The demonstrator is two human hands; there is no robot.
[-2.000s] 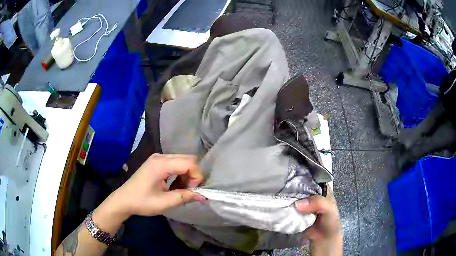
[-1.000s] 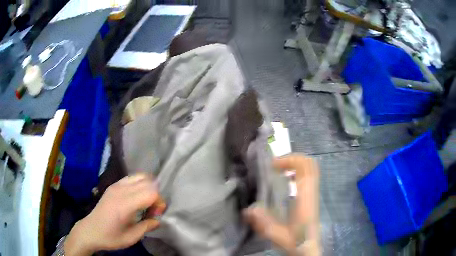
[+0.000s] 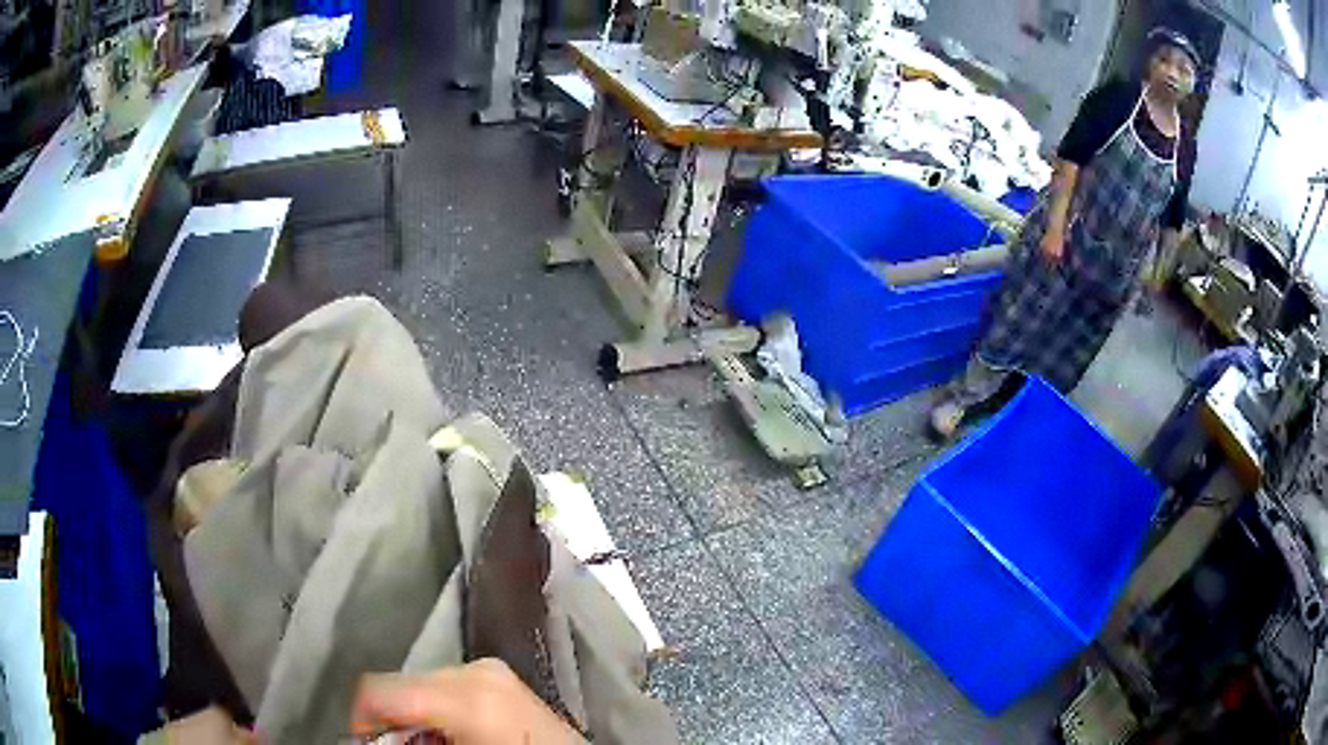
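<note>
The grey-beige garment piece [image 3: 342, 568] lies in a limp, folded heap at the lower left, with a dark brown section [image 3: 506, 590] along its right side. My right hand [image 3: 473, 704] is at the bottom edge on the cloth, fingers bent, partly cut off; what it grips is hidden. My left hand [image 3: 204, 725] shows only as a small piece at the bottom left edge, so its fingers cannot be made out.
Two blue plastic bins [image 3: 1005, 546] [image 3: 874, 291] stand on the speckled floor [image 3: 699, 495] to the right. A person in a checked apron [image 3: 1085, 262] stands behind them. A machine table [image 3: 685, 109] is ahead; a side stand [image 3: 204, 299] is at left.
The view has swung to the right, bringing the person and both bins into fuller sight. The garment and my hands now sit lower and further left. The stretched light edge between my hands is out of sight.
</note>
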